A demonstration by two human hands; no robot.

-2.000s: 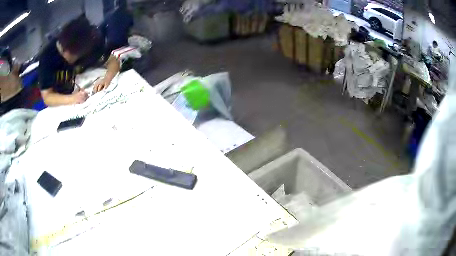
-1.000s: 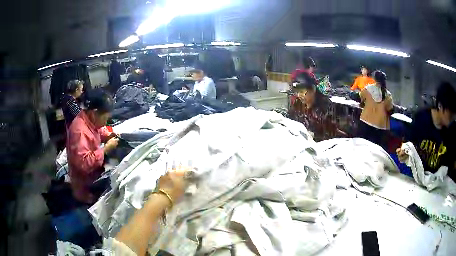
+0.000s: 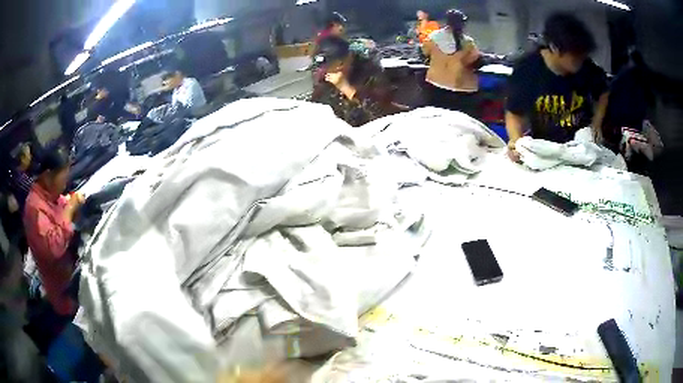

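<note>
A large crumpled heap of pale grey-white garments (image 3: 217, 202) fills the left and centre of the table, with folds and seams showing. A blurred, skin-toned shape at the bottom edge, in front of the heap, looks like my left hand (image 3: 258, 371). It is cut off by the edge, and its fingers and any hold on cloth cannot be made out. A small blurred greenish streak shows just above it on the cloth. My right hand is not seen.
A black phone (image 3: 481, 262) lies mid-table, with a second dark phone-like object (image 3: 555, 200) farther off. A black oblong tool (image 3: 618, 350) lies near the right edge. A yellow strip (image 3: 524, 354) crosses the near table. A person in black (image 3: 558, 93) handles pale cloth at the far side.
The view has turned right and down. The hand that lay on the heap one second ago is now a blur at the bottom edge. The heap's top folds have changed shape.
</note>
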